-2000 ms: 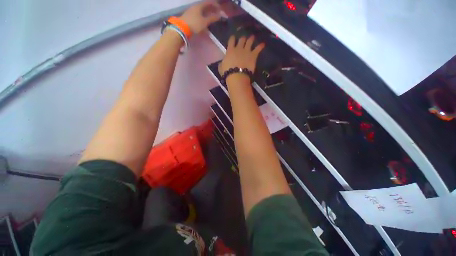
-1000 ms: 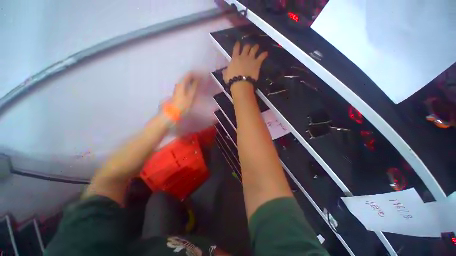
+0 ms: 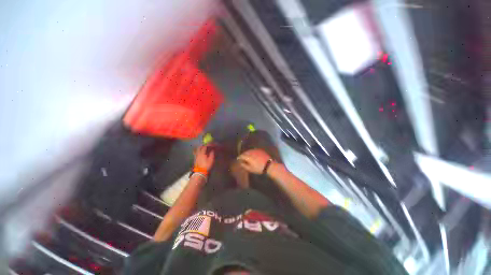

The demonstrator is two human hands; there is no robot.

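The frame is strongly blurred. My left hand [image 3: 203,158], with an orange band at the wrist, is low in front of my body, over my thigh. My right hand [image 3: 254,160], with a dark bead bracelet, is at the same height over the other thigh, apart from the left. Its fingers look bent. Both hands are small and blurred, and I cannot tell if either holds anything. No device shows in or beside the hands.
An orange-red crate [image 3: 167,102] stands ahead at the left, beside the white wall. A black rack with pale shelf edges [image 3: 344,102] rises on the right, with a white paper [image 3: 351,40] and red lit spots. More dark shelves [image 3: 97,236] show at the lower left.
Both hands have come down from the rack and wall side to in front of my thighs. The view has tilted down, so my shirt and shoes now show and the crate sits higher.
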